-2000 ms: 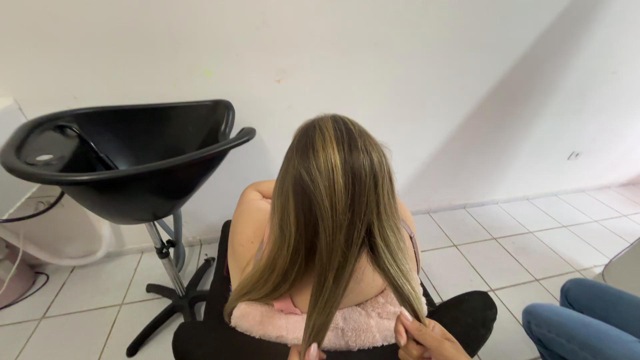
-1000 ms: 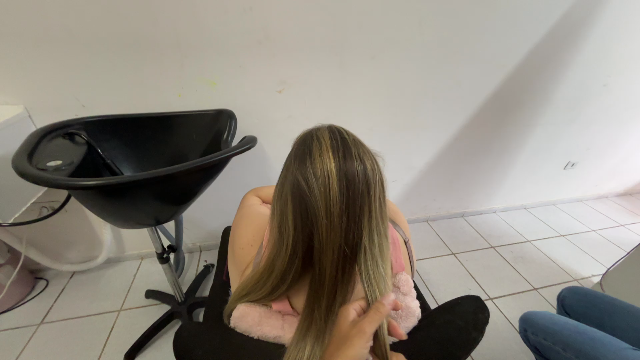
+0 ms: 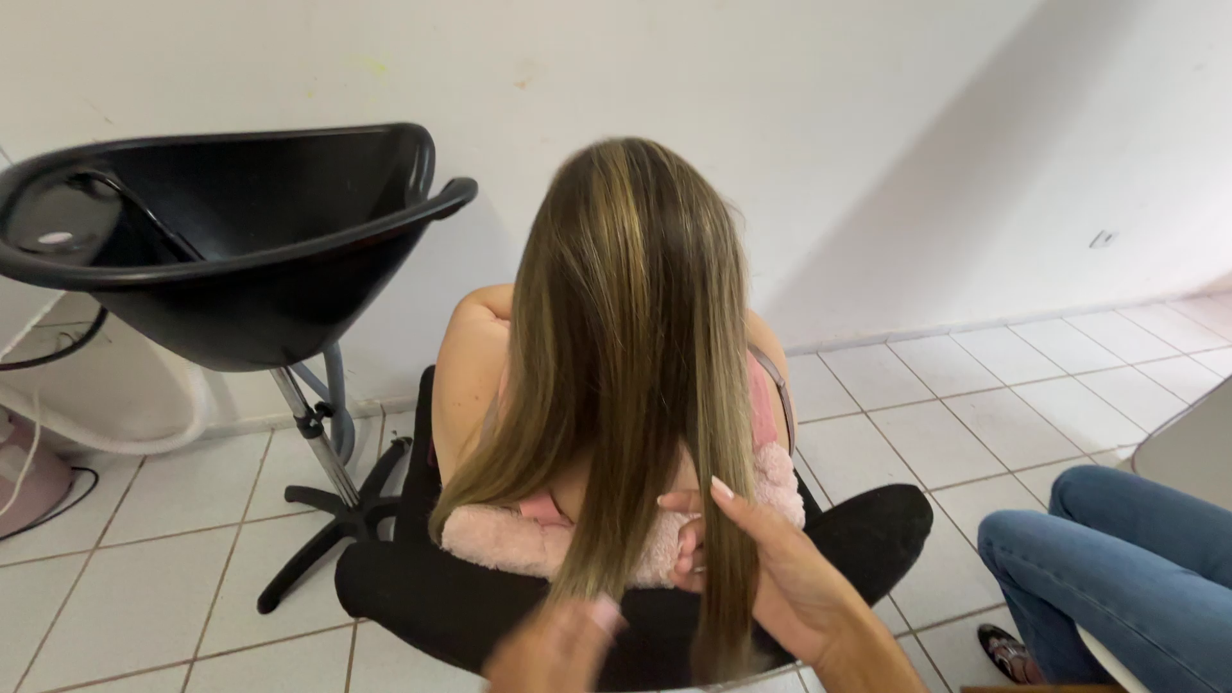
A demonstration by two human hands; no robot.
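Observation:
A seated person with long, straight, highlighted hair (image 3: 626, 318) is in the middle of the head view, back toward me. The hair hangs in sections over a pink fluffy cloth (image 3: 500, 541). My right hand (image 3: 760, 558) is around the right section, thumb in front and fingers partly behind the strands. Low in the view, my left hand (image 3: 558, 645) is blurred at the tip of the middle section; whether it grips any hair cannot be told.
A black shampoo basin (image 3: 241, 269) on a wheel-less star base (image 3: 342, 525) stands at left. Behind is a white wall (image 3: 818, 115) with a socket (image 3: 1102, 239). Another person's jeans-clad legs (image 3: 1088, 568) are at right. A pink container (image 3: 29, 481) and hoses lie at far left.
Two seconds ago both hands were at the hair ends. One second ago a hand reached across the right section; now my right hand is around that section and my left hand shows lower left.

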